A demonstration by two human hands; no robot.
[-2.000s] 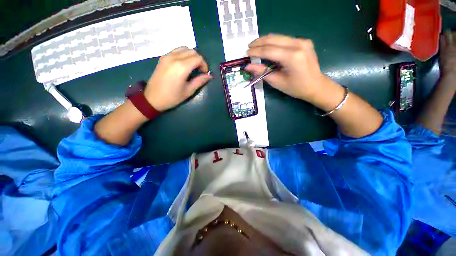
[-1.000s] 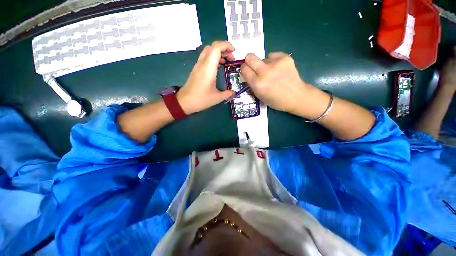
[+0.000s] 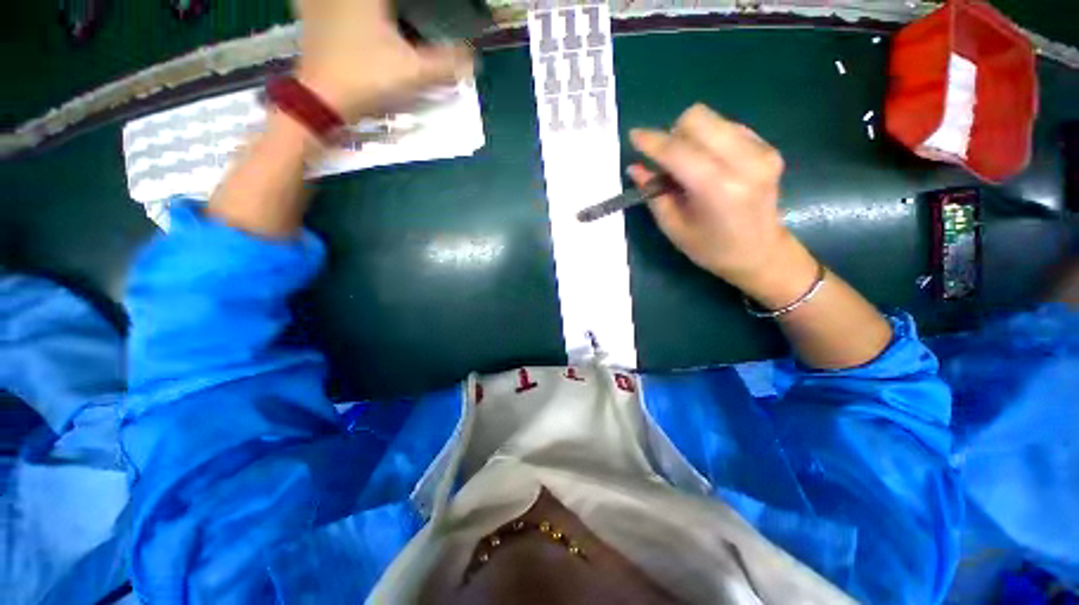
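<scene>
My left hand point(image 3: 361, 62) is blurred at the top left, above the wide sticker sheet point(image 3: 440, 128). It holds a dark flat phone unit point(image 3: 447, 19) at the top edge; the unit's inside cannot be made out. My right hand point(image 3: 718, 187) grips dark tweezers point(image 3: 625, 200), which point left over the blank part of the narrow sticker strip point(image 3: 588, 242). Rows of small grey shapes show at the strip's far end. No adhesive piece can be made out on the tweezers.
An open red bin point(image 3: 1000, 112) with white paper inside stands at the far right, with white scraps beside it. Another phone unit point(image 3: 956, 242) lies below it. The table's pale worn edge point(image 3: 195, 77) runs along the back. Blue sleeves of people show at both sides.
The phone unit is off the narrow strip. My left hand has moved up and left to the table's far edge with it. My right hand has drawn back slightly right with the tweezers.
</scene>
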